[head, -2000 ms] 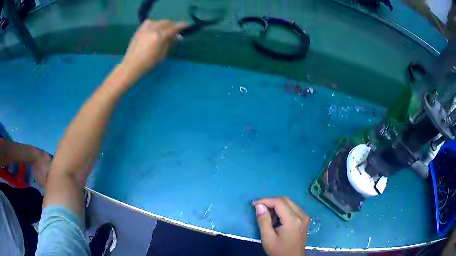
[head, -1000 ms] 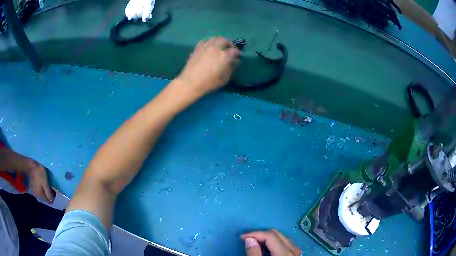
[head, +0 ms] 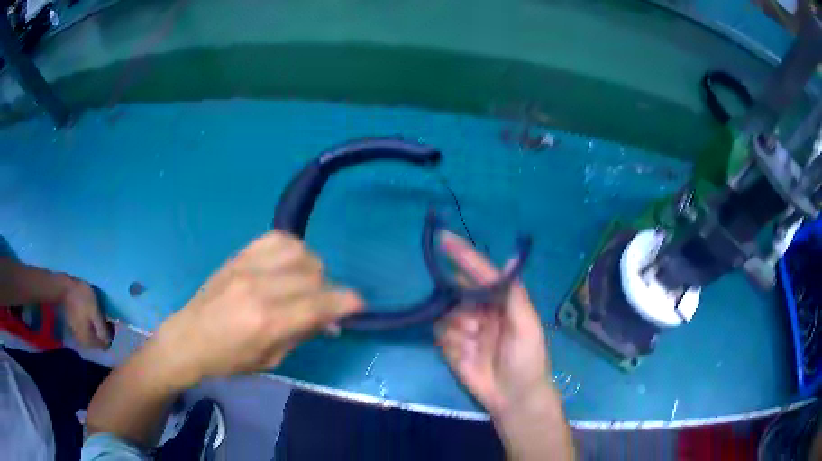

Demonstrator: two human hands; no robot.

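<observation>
My left hand [head: 257,302] is shut on a black padded headband [head: 302,194], gripping its lower side above the blue-green bench. A slim dark C-shaped yoke [head: 439,261] is at the headband's lower right end. My right hand [head: 496,338] is at the yoke, with fingers around it and the index finger inside the C. The headband's upper end is free, and a thin dark wire [head: 461,212] hangs from it. The hands are slightly blurred, and the exact joint is partly hidden by the right fingers.
A hand press [head: 721,248] with a white ring [head: 651,279] and green base plate stands at the right. A blue bin [head: 802,306] is beyond it. A dark arc [head: 724,94] lies on the green ledge [head: 360,67]. Another person's hand [head: 86,311] rests at the left bench edge.
My left hand has come from the ledge towards me, bringing the headband with the yoke. My right hand has risen from the bench's front edge and taken hold at the yoke.
</observation>
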